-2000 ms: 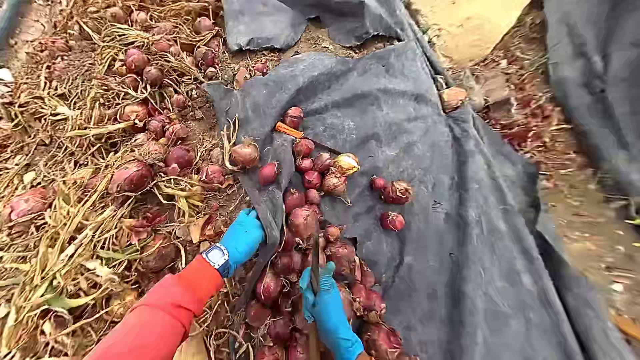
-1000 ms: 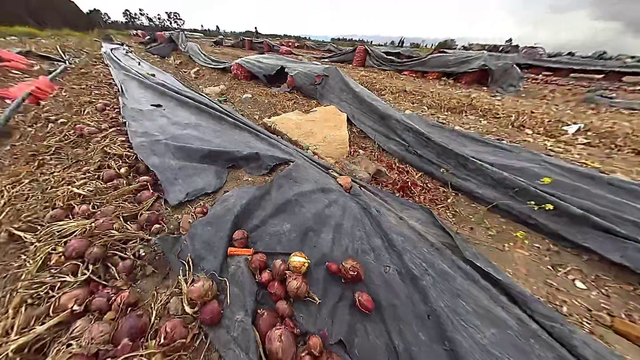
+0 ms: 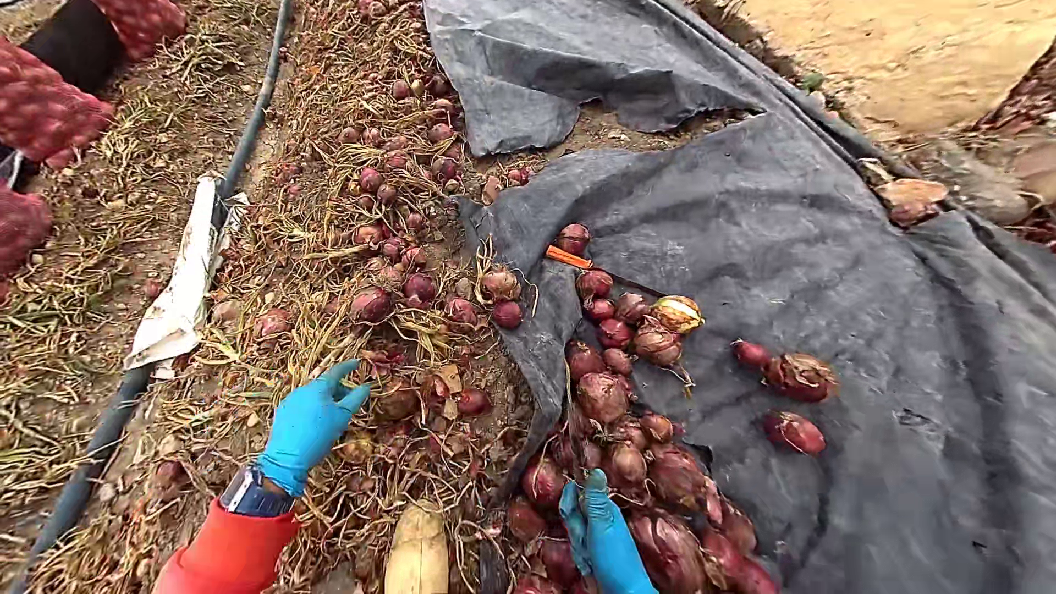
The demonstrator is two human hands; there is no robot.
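Observation:
My left hand [image 3: 312, 425], in a blue glove, is over dried onion stalks left of the pile, its fingers apart and nothing in them. My right hand [image 3: 606, 536], also blue-gloved, is at the lower middle against a pile of red onions [image 3: 672, 478]. A narrow, blurred blade, seemingly a knife, rises from its fingers; the handle is hidden. Higher up, an orange-handled tool [image 3: 569, 257] with a thin dark blade lies beside small onions on the grey fabric sheet [image 3: 792, 214]. Two loose onions and a third [image 3: 794, 433] lie to the right.
Unsorted onions [image 3: 371, 305] with dry tops cover the ground at left. A dark hose [image 3: 256, 115] runs past a white plastic scrap [image 3: 177, 289]. Filled red mesh sacks [image 3: 45, 107] stand at upper left. A pale slab [image 3: 907, 58] lies at upper right; a pale, rounded object [image 3: 418, 553] is at the bottom.
My left hand has moved from the fabric's edge to the stalks farther left, and its fingers have spread. The view swung up to the field and back down.

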